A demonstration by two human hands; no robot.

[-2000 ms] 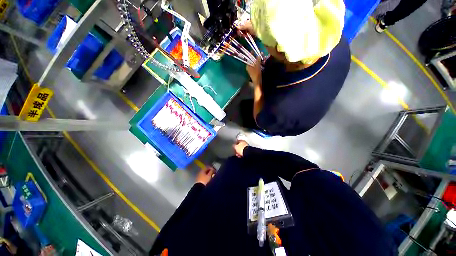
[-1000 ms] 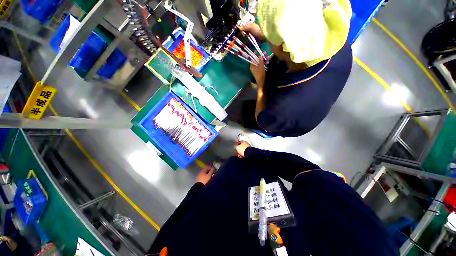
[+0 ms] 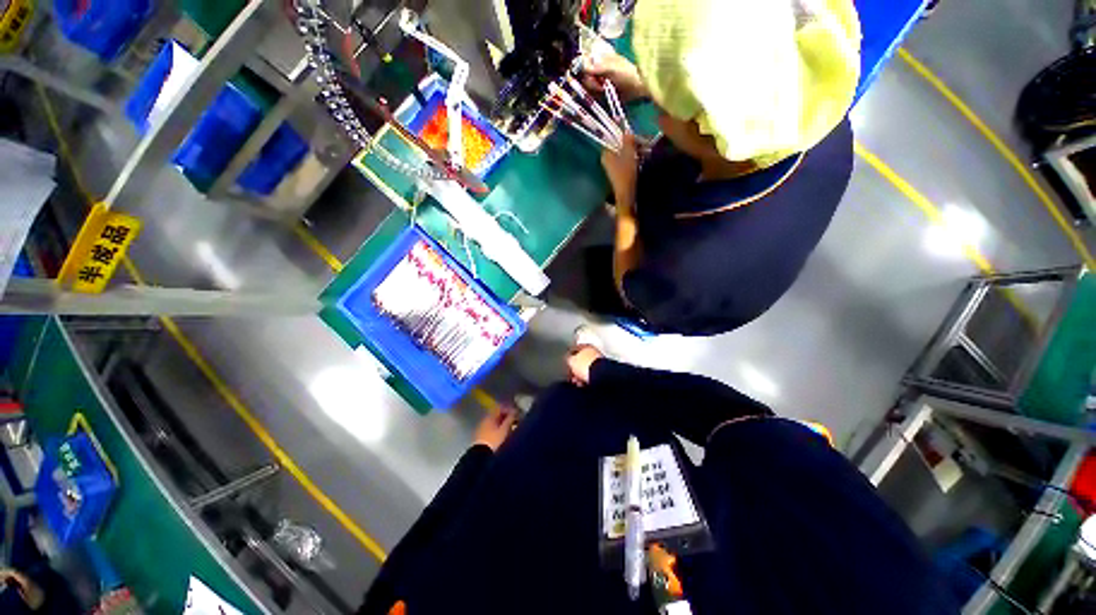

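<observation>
My left hand (image 3: 495, 428) is small in the picture, low in front of my dark clothes. My right hand (image 3: 584, 363) is a little further up and right. Fingers of both are partly hidden and blurred; a small pale patch shows beside each, and I cannot tell if either is held. The shallow blue tray (image 3: 435, 390) lies nearest, at the corner of the green bench (image 3: 547, 198), with rows of thin white leads with red ends (image 3: 442, 310). Neither hand touches it.
A seated person in a yellow cap (image 3: 745, 72) holds thin leads (image 3: 589, 114) at a dark bench machine (image 3: 535, 60). A small blue tray of orange-red parts (image 3: 463, 132) is beside it. A metal rack with a yellow sign (image 3: 99, 248) stands left; a metal frame (image 3: 992, 336) stands right.
The view has shifted slightly, so the bench and seated person appear a little further right and lower. The person's hands and leads have moved slightly. My hands stay in much the same pose.
</observation>
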